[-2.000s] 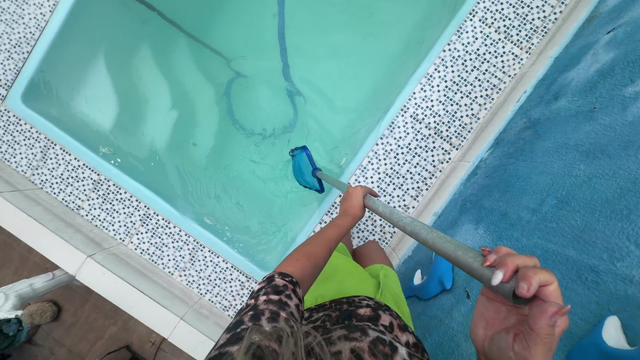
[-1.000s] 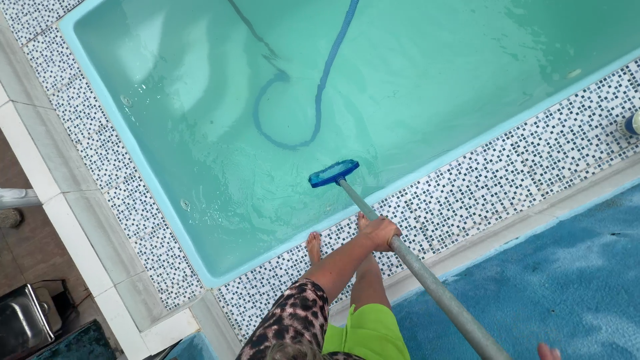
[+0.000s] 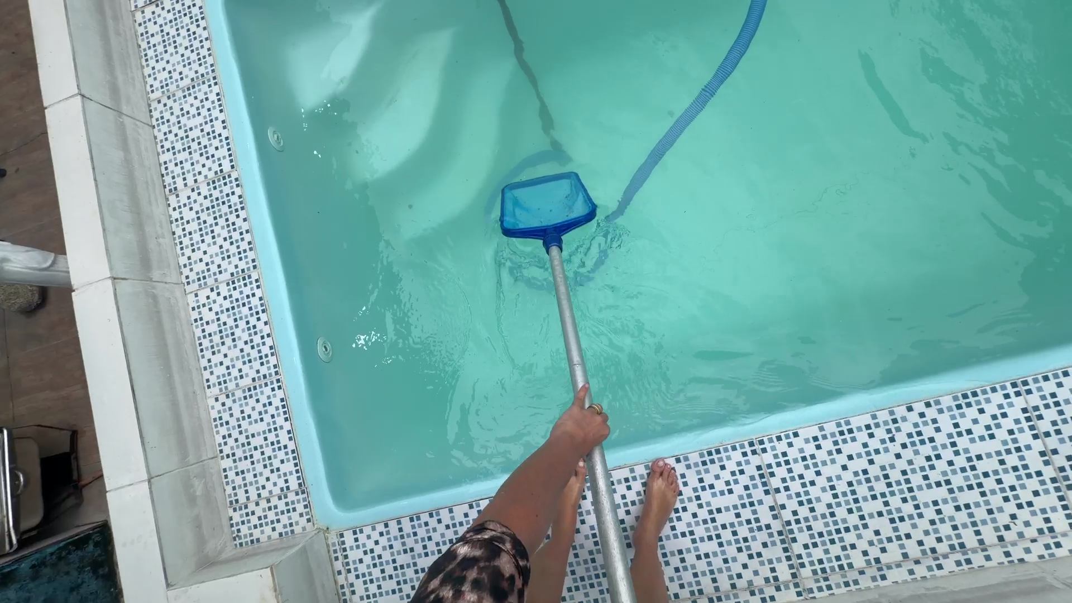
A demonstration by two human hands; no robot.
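My left hand (image 3: 581,425), with a ring on one finger, grips the metal pole (image 3: 568,327) of a pool skimmer near the pool's edge. At the pole's far end is the blue skimmer net (image 3: 548,204), over the water. Beyond it a blue ribbed pool hose (image 3: 695,109) runs in the water, with a loop partly behind the net. The pole's near end runs out of the bottom of the view, and my right hand is not in view.
My bare feet (image 3: 659,490) stand on the mosaic-tiled border beside the light blue pool rim (image 3: 712,440). A raised white ledge (image 3: 109,360) runs along the left. Two round fittings (image 3: 325,348) are on the pool's left wall, and a metal object (image 3: 10,494) lies at the lower left.
The skimmer net has moved away from the pool's near edge, farther out over the water. My right hand, at the pole's near end two seconds ago, has left the view. The view has turned.
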